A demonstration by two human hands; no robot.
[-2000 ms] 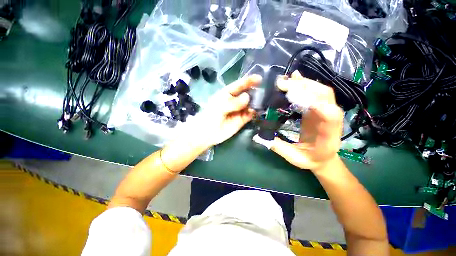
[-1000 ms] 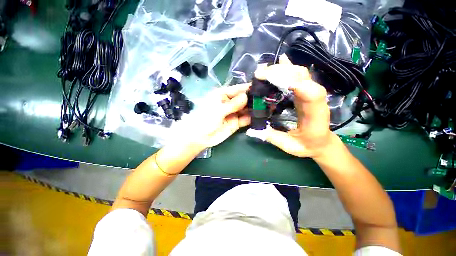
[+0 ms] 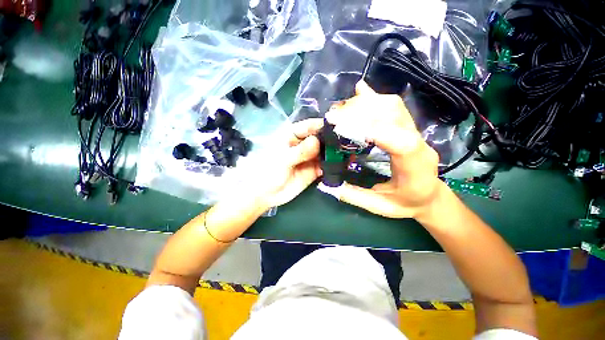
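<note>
A black plastic housing (image 3: 334, 174) stands between my hands, with a green circuit board (image 3: 334, 154) and thin red and pale wires showing at its open middle. My right hand (image 3: 391, 156) grips it between thumb below and fingers above. My left hand (image 3: 282, 163) touches its left side with the fingertips. A black cable (image 3: 381, 41) arches up from behind my right fingers into a folded coil (image 3: 441, 93). My fingers hide the housing's upper end.
Loose black pieces (image 3: 229, 143) lie on a clear bag (image 3: 179, 86) at left. A greyer bag with a white label (image 3: 408, 14) lies behind my hands. Bundled cables (image 3: 126, 89) are far left; cables (image 3: 564, 80) with green boards pile at right. A red bag (image 3: 20, 8) is top left.
The housing has moved left and turned more upright, and my left fingertips have come onto its side. The things on the table have shifted left in view.
</note>
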